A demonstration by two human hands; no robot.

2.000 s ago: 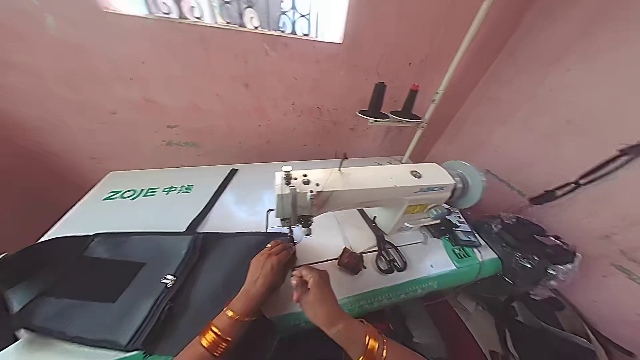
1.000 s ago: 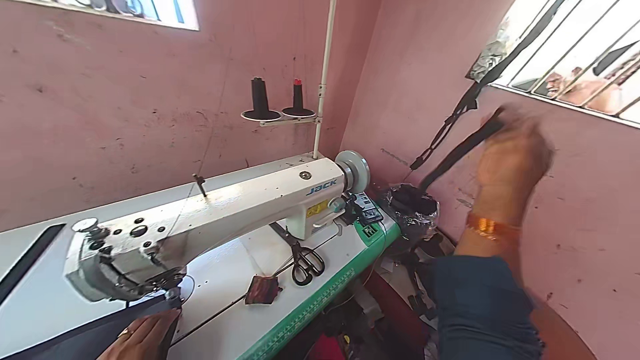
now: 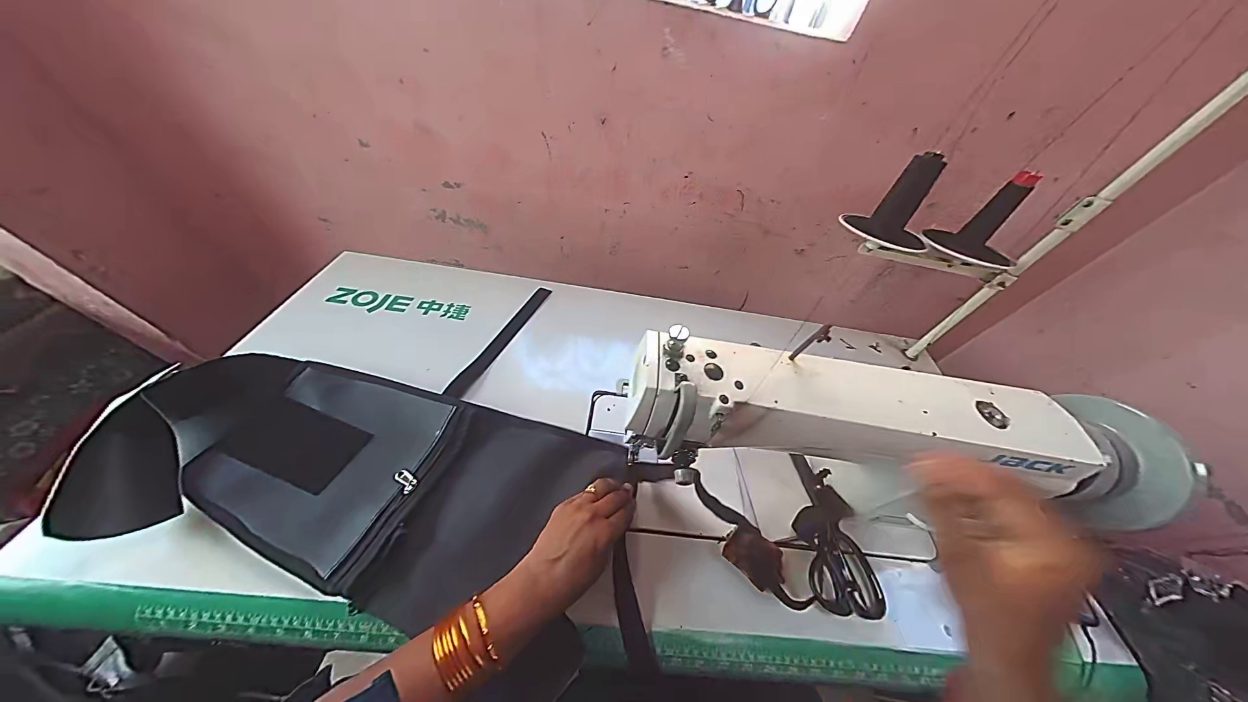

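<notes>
My left hand (image 3: 585, 531) presses the edge of a dark fabric piece (image 3: 487, 497) beside the needle area of the white sewing machine (image 3: 858, 400). A zipper pull (image 3: 405, 480) shows on the piece. A narrow black strap (image 3: 629, 604) runs by my left fingertips and hangs over the table's front edge; black strip also lies to the right of the needle area. My right hand (image 3: 1014, 556) is blurred in front of the machine's right part; whether it holds anything cannot be told. Black-handled scissors (image 3: 843, 570) and a small brown scrap (image 3: 753, 556) lie between the hands.
Two dark thread cones (image 3: 907, 200) stand on a holder behind the machine. The handwheel (image 3: 1136, 463) juts out at the right end. Another black strip (image 3: 499, 341) lies behind the fabric on the white table (image 3: 390, 336). Dark materials (image 3: 1185, 595) are piled at the far right.
My right hand, raised at the right with a black strip one second ago, is now lower, in front of the machine. Black strip now lies around the needle area. The view has swung back left.
</notes>
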